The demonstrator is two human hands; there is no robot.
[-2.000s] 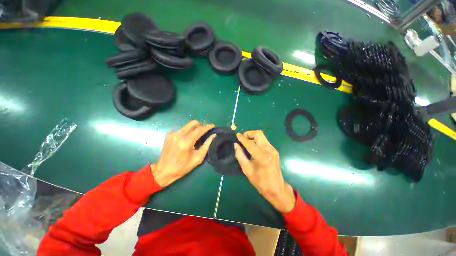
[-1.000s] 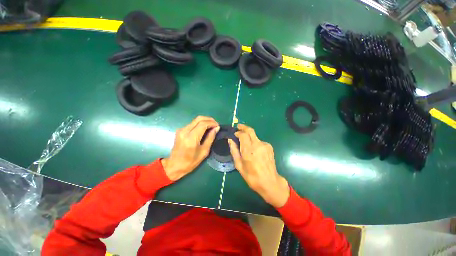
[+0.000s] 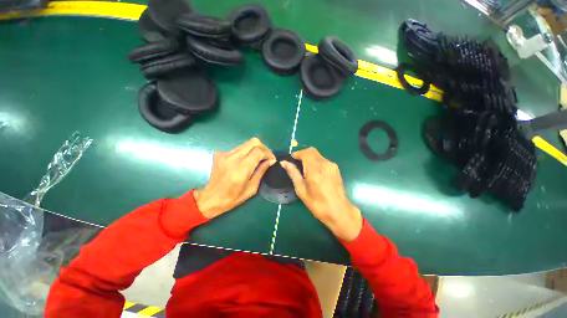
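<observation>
A black ear pad (image 3: 278, 180) is between my hands over the pale cross line, with a greyish shiny crescent along its near edge. My left hand (image 3: 237, 177) grips its left and far edge with thumb and fingertips. My right hand (image 3: 323, 189) pinches its far right edge, the thumb close to the left fingertips. Whether a mounting ring is in the pad cannot be told. A loose mounting ring (image 3: 378, 141) lies flat on the green table to the right.
Loose ear pads (image 3: 186, 92) lie heaped at the far left and in a row along the yellow stripe. A large stack of rings (image 3: 482, 118) stands at the right. A clear plastic bag (image 3: 22, 248) hangs at the left edge. A cardboard box (image 3: 326, 282) with black parts is below the table edge.
The pad's pale lower crescent looked brighter one second ago and now looks darker. My fingertips have come closer together at the pad's far edge. The view has shifted slightly.
</observation>
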